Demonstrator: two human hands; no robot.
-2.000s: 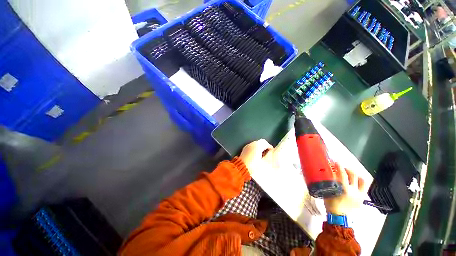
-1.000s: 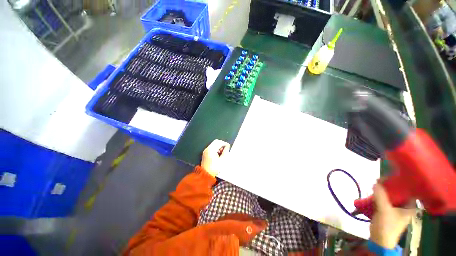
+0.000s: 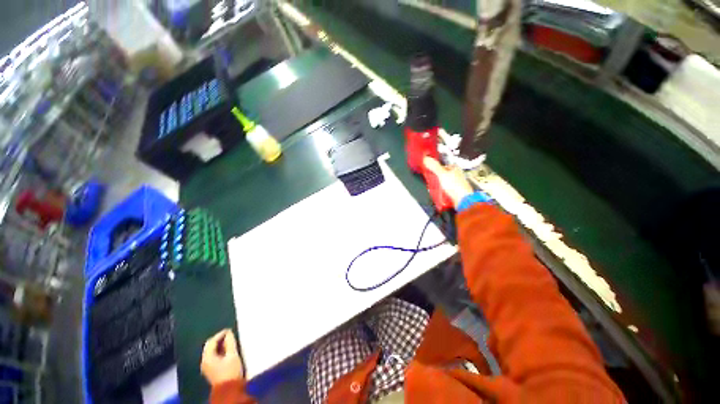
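My right hand (image 3: 450, 183) grips the handle of a red and black heat gun (image 3: 422, 140) at the right edge of the bench. The gun's black nozzle points away from me. A thin dark cord (image 3: 379, 249) runs from near the gun's grip and loops over the white work sheet (image 3: 300, 264). My left hand (image 3: 222, 360) rests at the sheet's lower left corner, fingers curled, with nothing visible in it.
Green circuit boards with blue parts (image 3: 197, 238) stand left of the sheet. A stack of black covers (image 3: 357, 167), a yellow bottle (image 3: 262, 144) and a black bin (image 3: 185, 118) lie beyond. A blue crate (image 3: 88, 331) is at left; a rusty post (image 3: 488, 75) stands at right.
The view has turned right. My right hand has carried the heat gun from over the sheet to the right bench edge. The dark cord now shows on the sheet. My left hand stays near the sheet's edge.
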